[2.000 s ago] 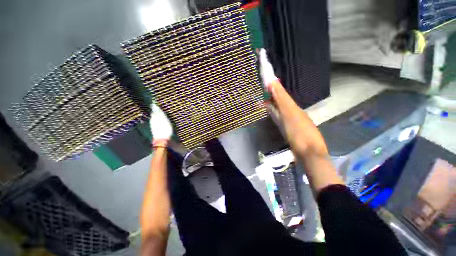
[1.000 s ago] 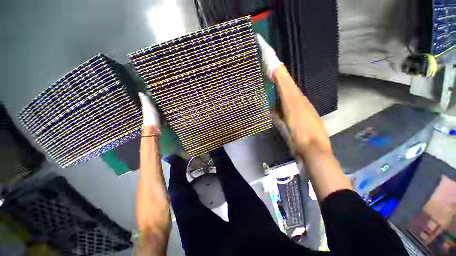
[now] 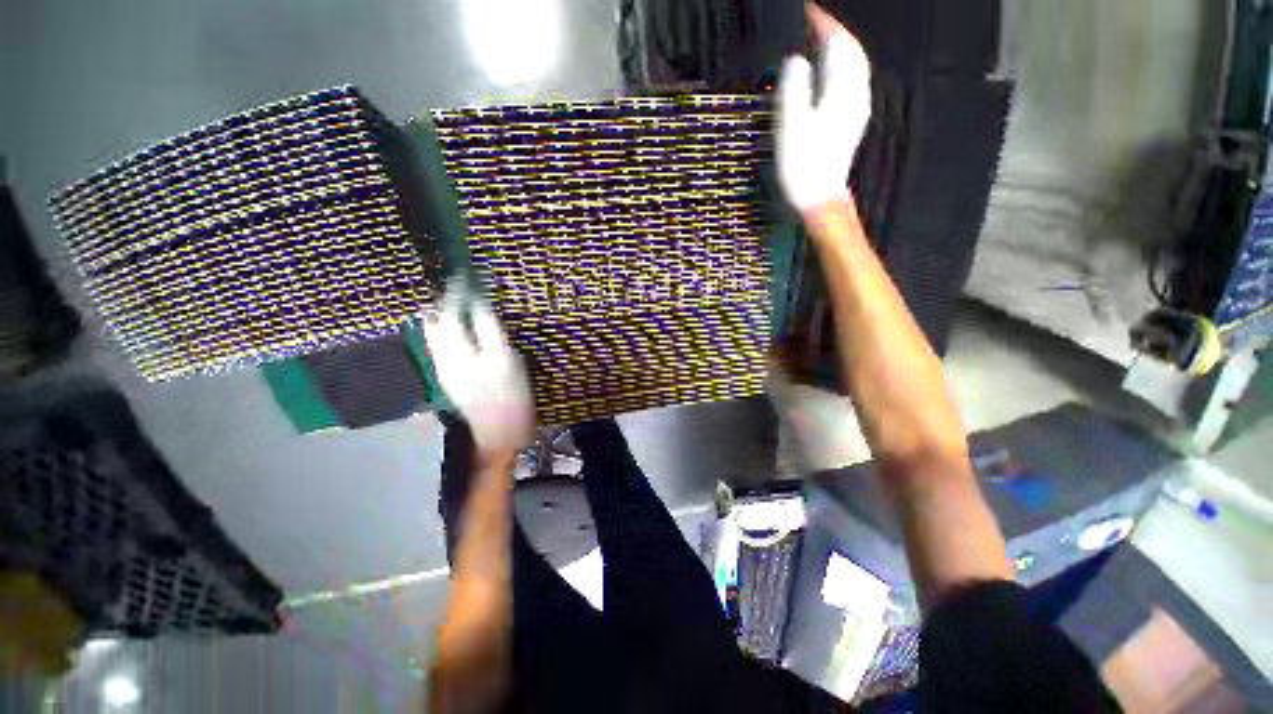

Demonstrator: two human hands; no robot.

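A wide board stack (image 3: 628, 251), striped yellow, white and dark, stands in front of me on a green-edged surface. A second striped stack (image 3: 251, 230) stands to its left. My left hand (image 3: 479, 366), in a white glove, is at the lower left edge of the wide stack; it is blurred, with its fingers spread. My right hand (image 3: 824, 119), also in a white glove, is at the upper right corner of the stack with its fingers apart. Neither hand is closed around anything. Contact with the stack's sides is hard to tell.
Dark ribbed separators (image 3: 942, 209) stand right of the wide stack. A black plastic pallet (image 3: 140, 523) lies at the lower left. A round stool (image 3: 556, 516) is between my legs. A keyboard (image 3: 764, 593) and the grey-blue machine (image 3: 1033, 481) are at the lower right.
Both stacks now appear straighter and slightly further right. My right hand has moved from the stack's right side up to its corner, its fingers spreading. My left hand has moved lower along the left edge.
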